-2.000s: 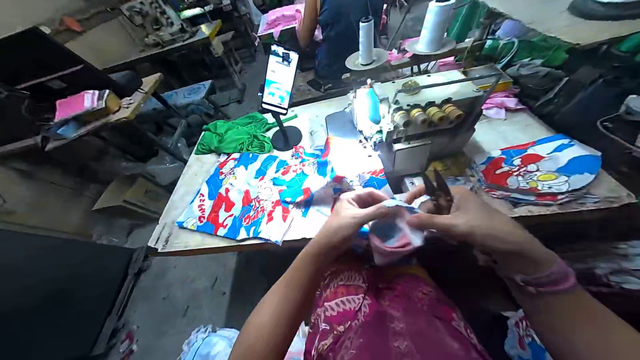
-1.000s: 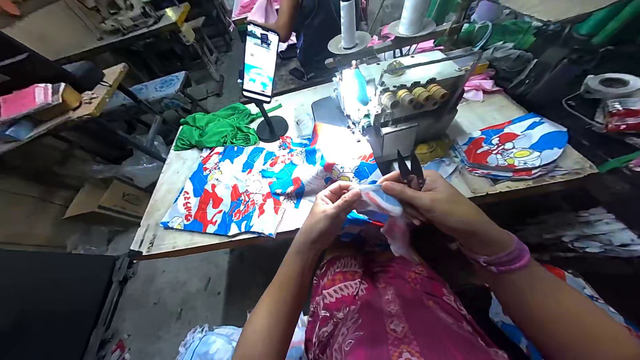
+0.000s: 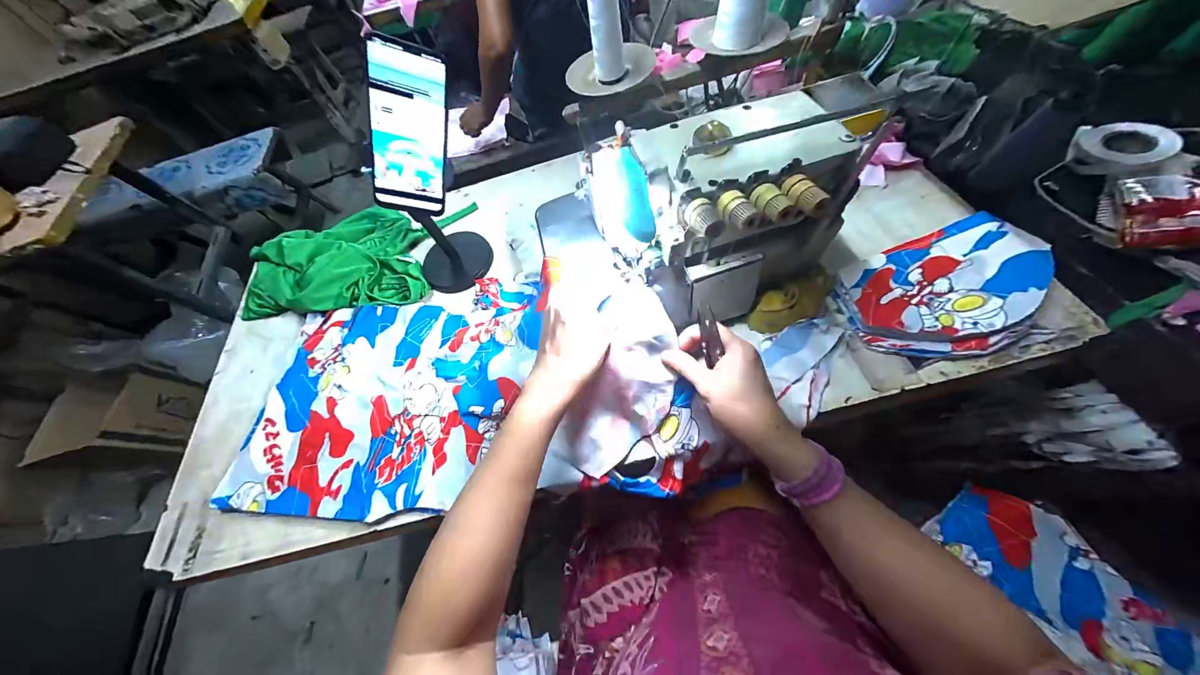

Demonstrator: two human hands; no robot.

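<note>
A fabric piece (image 3: 623,394), pale on its wrong side with a red, white and blue print, lies between my hands before the overlock sewing machine (image 3: 750,202). My left hand (image 3: 572,352) rests on its left part near the presser foot, partly washed out by the machine's lamp. My right hand (image 3: 727,375) pinches its right edge and also holds dark thread snips (image 3: 709,336), points upward. Printed fabric (image 3: 403,412) in the same colours is spread on the table to the left. A stack of cut printed pieces (image 3: 947,286) lies on the right.
A phone (image 3: 406,122) on a round-based stand and green cloth (image 3: 337,262) are at the back left. Thread cones (image 3: 607,47) stand behind the machine. A tape roll (image 3: 1128,143) lies at the far right. Another person's arm (image 3: 494,61) shows across the table.
Both hands have moved from near my lap up to the machine, bringing the fabric piece with them. The piece, bunched between my fingers before, is now more spread out. The snips remain in my right hand.
</note>
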